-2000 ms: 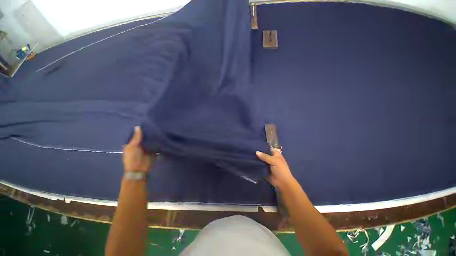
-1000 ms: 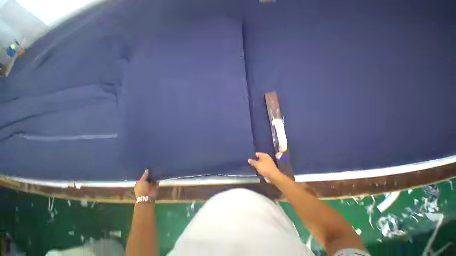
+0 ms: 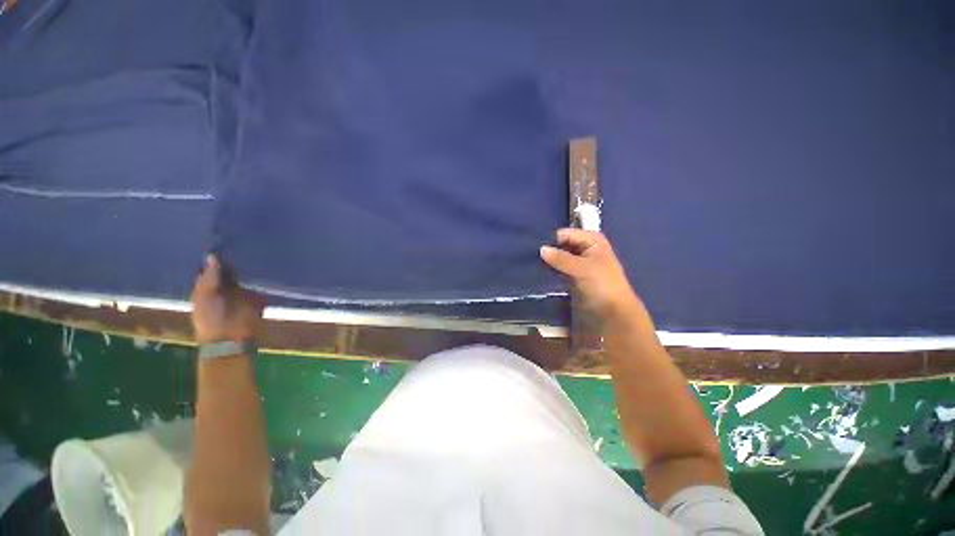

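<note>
A navy fabric ply (image 3: 387, 188) lies over the navy lay, its pale selvedge edge sagging between my hands near the table's front edge. My left hand (image 3: 225, 304), with a band at the wrist, grips the selvedge at the left. My right hand (image 3: 592, 270) pinches the ply's right corner beside the weight bar. The dark brown weight bar (image 3: 583, 168), with a white wrap at its middle, lies on the lay (image 3: 775, 188), partly hidden by my right hand.
The brown wood table edge (image 3: 419, 342) runs across in front of me, with white underlay along it. An off-white bin (image 3: 126, 482) stands on the floor at lower left. White scraps litter the green floor (image 3: 681, 414). Loose folded cloth (image 3: 94, 126) lies at the left.
The bunched ply has been opened flat and its front edge drawn toward me, then lifted slightly off the table edge. The right corner has moved right, up against the weight bar. The view has shifted.
</note>
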